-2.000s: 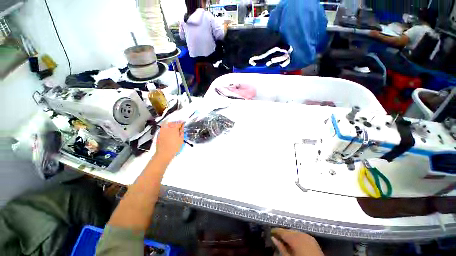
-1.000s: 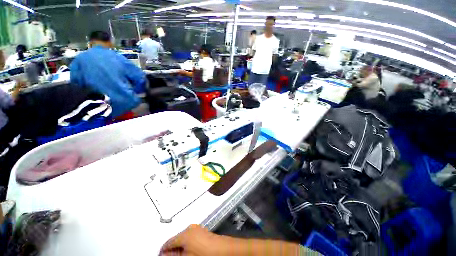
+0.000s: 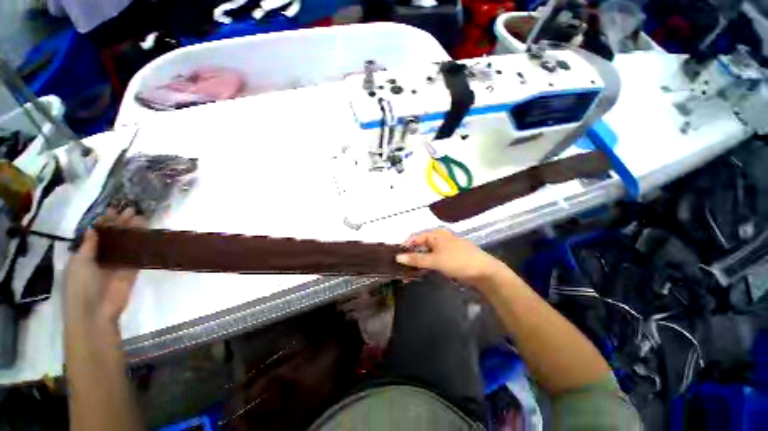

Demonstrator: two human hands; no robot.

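Observation:
A long dark brown fabric strip (image 3: 253, 254) is stretched between my hands, across the table's front edge. My left hand (image 3: 105, 265) holds its left end, fingers behind the strip. My right hand (image 3: 438, 254) pinches its right end between thumb and fingers. A second brown strip (image 3: 522, 187) lies flat on the table right of the needle, its rounded end toward the front. The white sewing machine (image 3: 497, 93) stands behind it, with needle and presser foot (image 3: 389, 156) uncovered. Snips (image 3: 448, 175) with yellow and green handles lie under the machine arm.
A clear bag with dark contents (image 3: 156, 181) lies at left on the table. A measuring tape (image 3: 244, 318) runs along the front edge. Blue tape (image 3: 619, 164) wraps the edge at right. Dark garments with pale piping (image 3: 640, 311) are heaped at lower right. A pink cloth (image 3: 198, 87) lies in the white trough behind.
The view has swung back left and down. My left hand has come into view, and both hands now hold a brown strip stretched between them.

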